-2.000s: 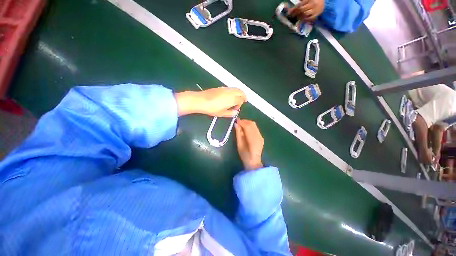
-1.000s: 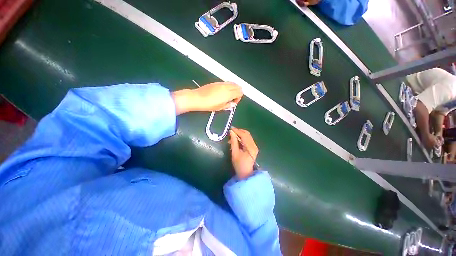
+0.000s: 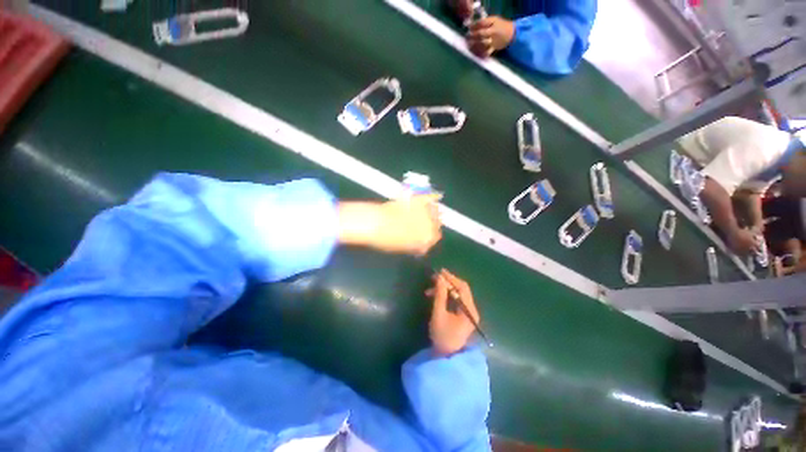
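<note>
My left hand [image 3: 402, 227] is closed around a housing frame [image 3: 417, 182]. Only the frame's white and blue end shows, past the knuckles at the pale rail; the hand hides the rest. My right hand [image 3: 454, 311] is just below and to the right, apart from the left hand. It holds a thin dark pointed tool [image 3: 479, 330] like a pen, its rear end sticking out towards the lower right.
Several similar frames lie on the green surface beyond the pale rail [image 3: 287, 135]. A pink-red tray [image 3: 26, 66] is at the far left. A dark bundle [image 3: 686, 375] and more frames [image 3: 745, 422] lie lower right. Two other people work opposite; metal bars cross at right.
The frame's open loop no longer shows below my left hand; its white-blue end now shows above it. Both hands appear slightly lower. The view has shifted, and another person's hand shows again at the top.
</note>
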